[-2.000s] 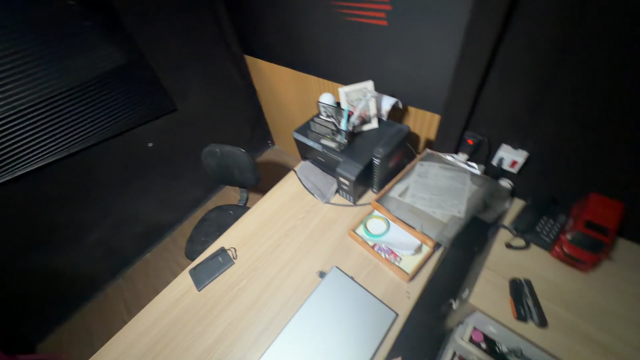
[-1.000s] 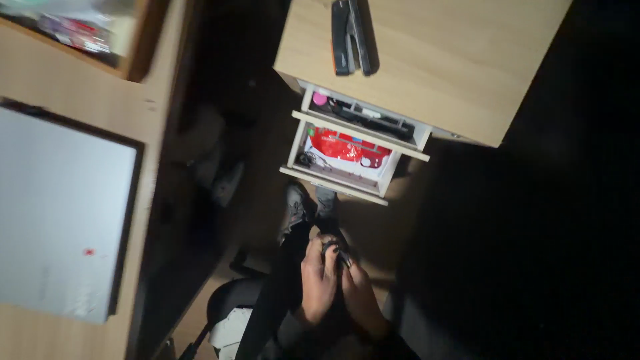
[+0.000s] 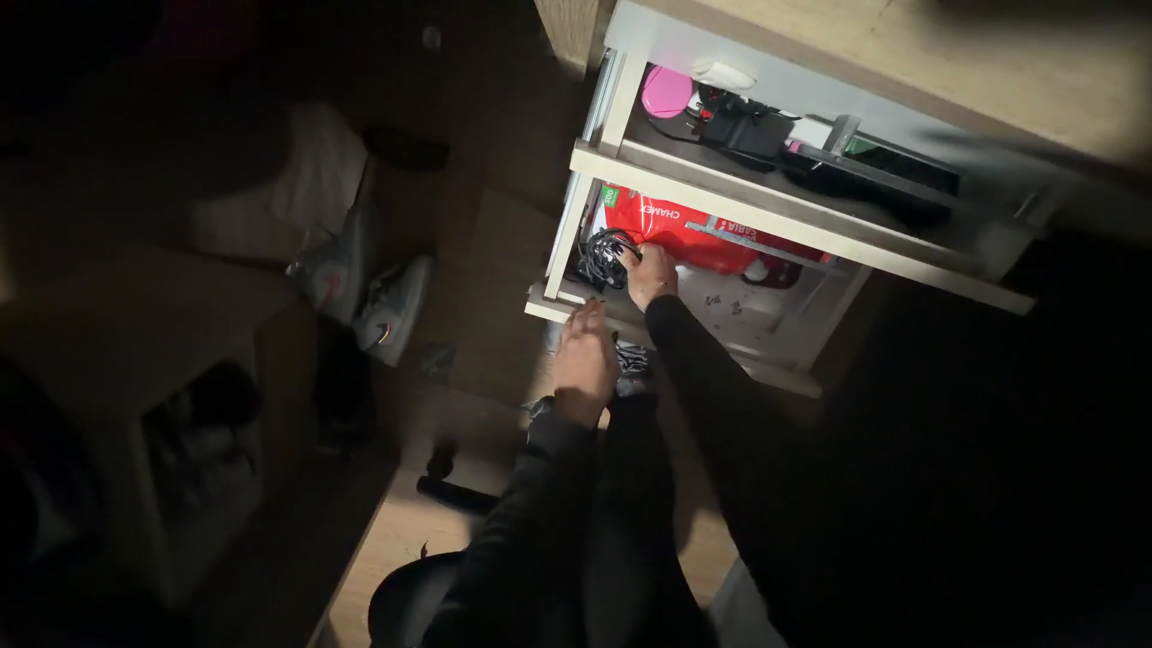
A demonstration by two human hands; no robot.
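Note:
Two drawers of a cabinet stand pulled out. My right hand (image 3: 652, 275) reaches into the lower drawer (image 3: 792, 364), its fingers on a coiled black cable (image 3: 605, 258) in the left corner. Beside the cable lie a red paper-ream wrapper (image 3: 679, 236) and white sheets (image 3: 720, 301). My left hand (image 3: 586, 360) rests over the front edge of that lower drawer, fingertips at the rim; whether it grips the rim is unclear. The upper drawer (image 3: 801, 220) holds a round pink object (image 3: 667, 92), a black adapter with cables (image 3: 742, 128) and other small items.
Above the drawers is the wooden cabinet top (image 3: 1017, 81). Grey sneakers (image 3: 393, 310) lie on the dark floor at left. A black chair (image 3: 418, 598) is at the bottom, beside my legs. Much of the left and right is in deep shadow.
My hands were together in front of the drawers a second ago. The right one has moved into the lower drawer, the left one to its front edge. The view has come closer to the drawers.

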